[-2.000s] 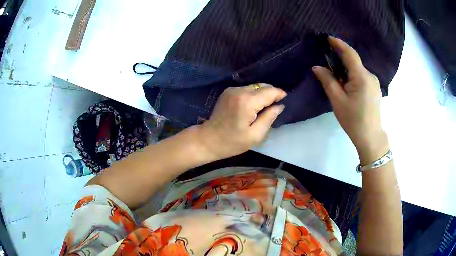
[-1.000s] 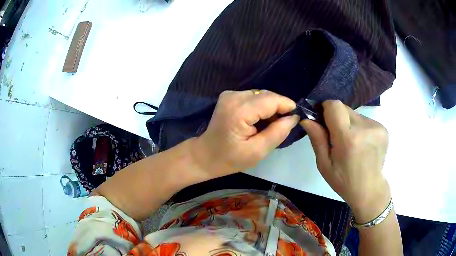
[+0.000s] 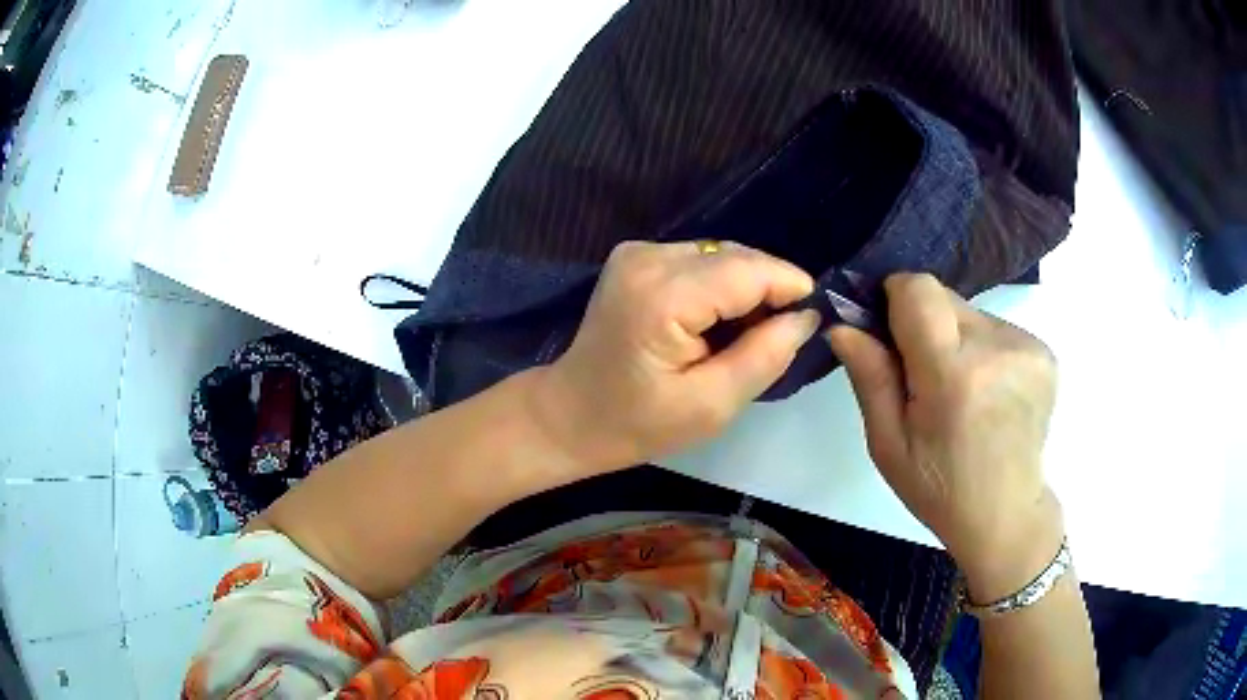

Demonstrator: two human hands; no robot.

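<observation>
A dark garment with fine pale stripes (image 3: 656, 130) lies on the table in front of me. Its bluer waistband (image 3: 937, 192) curves open around a dark inside. A thin black loop (image 3: 393, 290) sticks out at its left side. My left hand (image 3: 691, 349) wears a ring and pinches the waistband edge between thumb and fingers. My right hand (image 3: 950, 397), with a bracelet at the wrist, is closed around small dark thread snips (image 3: 851, 304). Their shiny metal tip is at the edge close to my left fingertips. Most of the snips is hidden in the hand.
The white table (image 3: 342, 164) bears a flat tan piece (image 3: 209, 126) at the left. More dark cloth (image 3: 1162, 123) with a pale thread lies at the right. A floral bag (image 3: 226, 424) with a dark red item and a blue-capped bottle (image 3: 198, 507) are at the lower left.
Since the first frame, my hands have come together at the waistband edge, the snips' tip is there, and the waistband has opened. Over the last second almost nothing has moved.
</observation>
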